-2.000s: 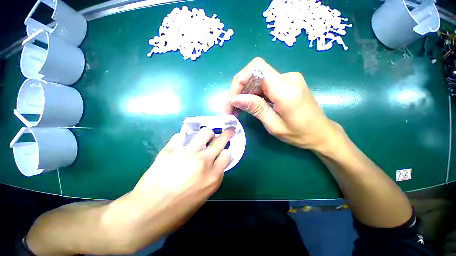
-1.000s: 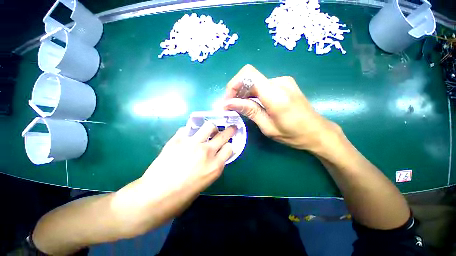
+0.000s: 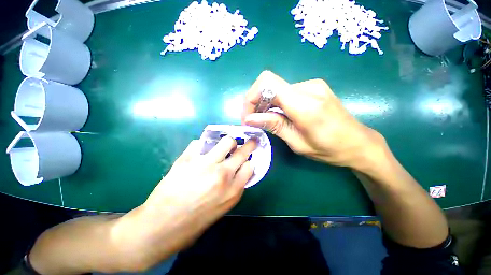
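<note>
A white cylindrical housing (image 3: 262,161) stands on the green bench in front of me, its open end facing up. My left hand (image 3: 207,185) lies over its left side, with fingertips reaching inside the rim. My right hand (image 3: 307,118) is closed around the clear handle of a screwdriver (image 3: 266,100) at the housing's far edge. The tool's tip is hidden by the fingers and the rim, so I cannot tell what it touches.
Several grey-white housings (image 3: 62,107) lie in a column at the left. One more housing (image 3: 435,29) is at the far right. Two piles of small white parts, left (image 3: 209,29) and right (image 3: 338,24), lie at the back. A number label (image 3: 437,191) is near the right front edge.
The camera view has shifted slightly. Both hands keep nearly the same hold on the housing and the screwdriver, with only small movements of the right hand.
</note>
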